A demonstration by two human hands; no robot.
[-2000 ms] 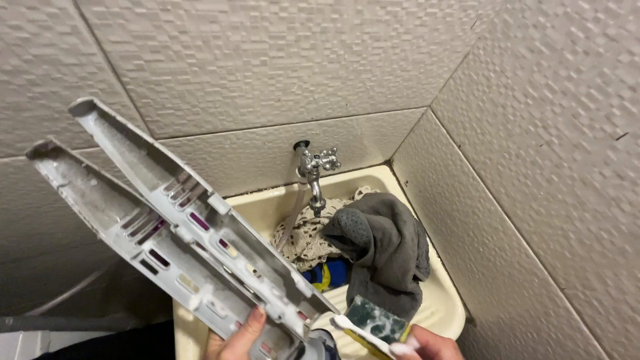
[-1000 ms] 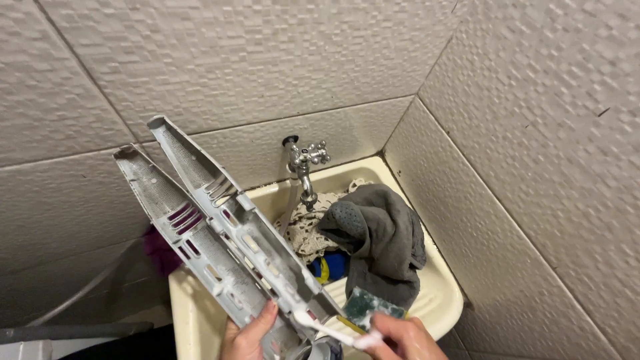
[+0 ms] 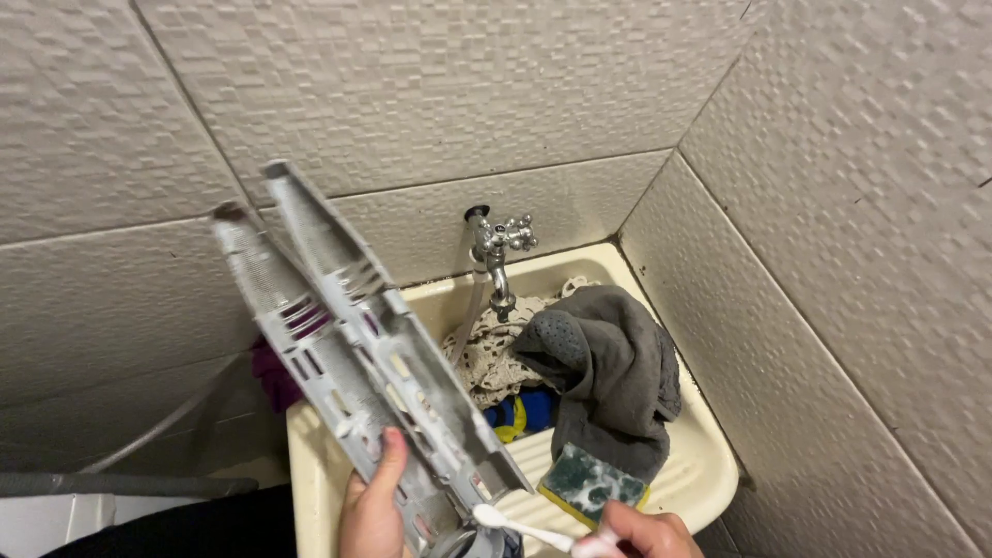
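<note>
My left hand (image 3: 375, 496) grips the lower part of a long grey slotted plastic housing (image 3: 333, 349), its thumb on the inner face. The housing has two hollow halves side by side, tilted up to the left, with whitish residue inside. My right hand (image 3: 643, 535) holds a white toothbrush (image 3: 535, 531) by its handle, the brush head close to the housing's lower end. Just beyond my right fingers, a green and yellow scouring sponge (image 3: 590, 484) with suds lies on the sink's ribbed slope against a dark grey cloth (image 3: 612, 356).
The cream laundry sink (image 3: 713, 457) stands in a tiled corner. A chrome tap (image 3: 500, 256) with a clear hose hangs over it. Inside lie a beige lace cloth (image 3: 496, 356) and a blue and yellow item (image 3: 523, 412). Purple fabric (image 3: 273, 380) shows behind the housing at left.
The housing's upper ends have moved right in view. My right hand has moved with the toothbrush near the housing's lower end. The view has shifted a little.
</note>
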